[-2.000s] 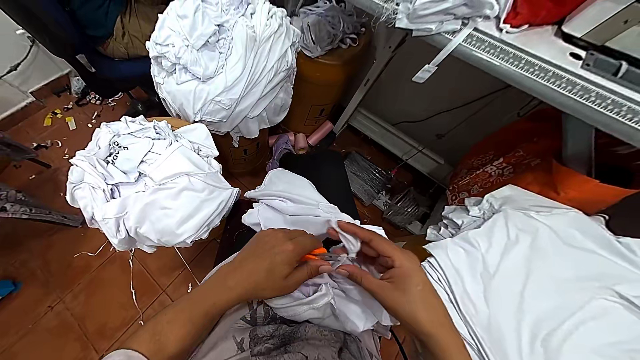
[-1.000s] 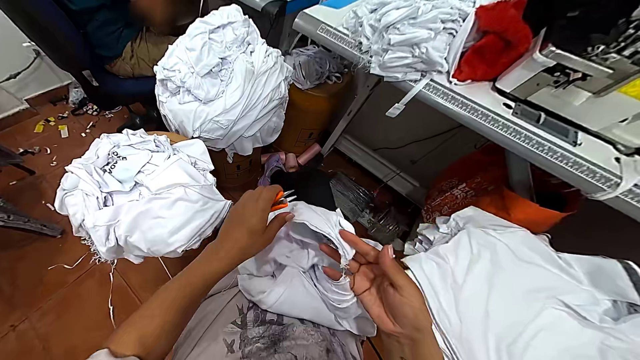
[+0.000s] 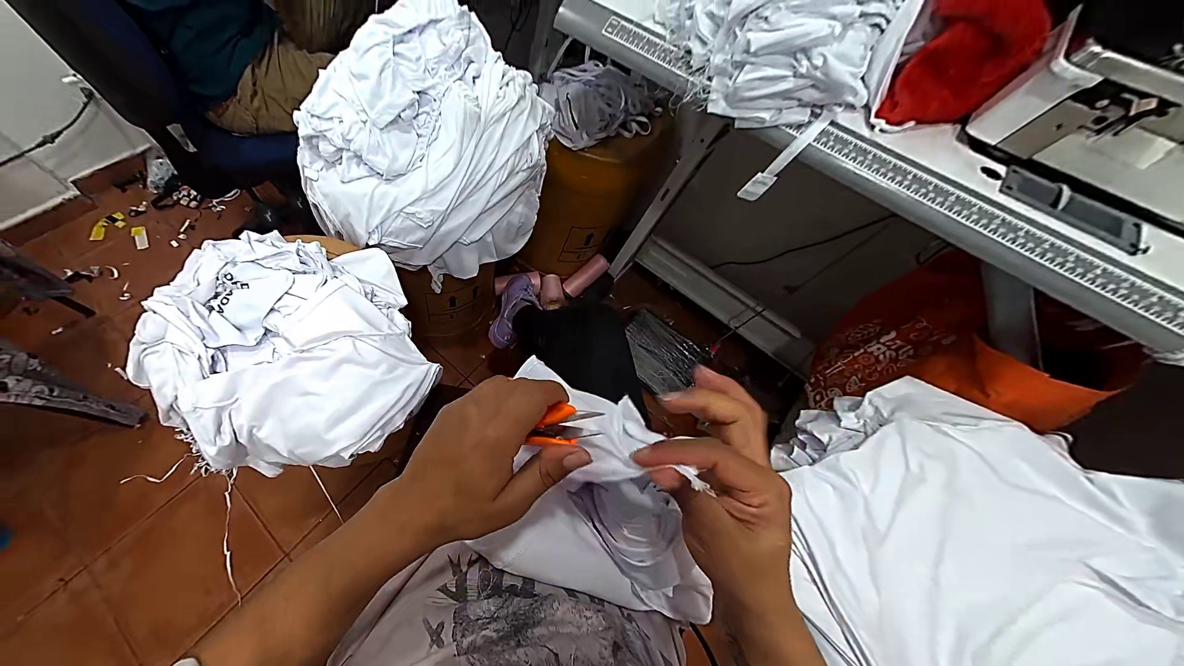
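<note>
Small orange-handled thread snips (image 3: pixel 557 427) are in my left hand (image 3: pixel 486 458), their metal blades apart and pointing right over white fabric. My left thumb lies along the lower handle. A white knit garment (image 3: pixel 592 546) hangs over my lap. My right hand (image 3: pixel 731 490) pinches a gathered edge of it between thumb and fingers, with a frayed tuft poking out beside the fingertips. The blades are just left of the right fingertips; whether they touch the cloth I cannot tell.
Heaped white garments (image 3: pixel 277 351) top a drum at left, with a taller heap (image 3: pixel 425 139) behind. More white fabric (image 3: pixel 962 536) spreads at right. A worktable (image 3: pixel 925 185) carries white bundles, red cloth (image 3: pixel 971 60) and a sewing machine (image 3: pixel 1101 120). A person (image 3: pixel 268 88) sits at upper left.
My left hand has brought the snips down and right, close to my right hand. My right fingers, spread apart a second ago, are now closed on the garment's edge.
</note>
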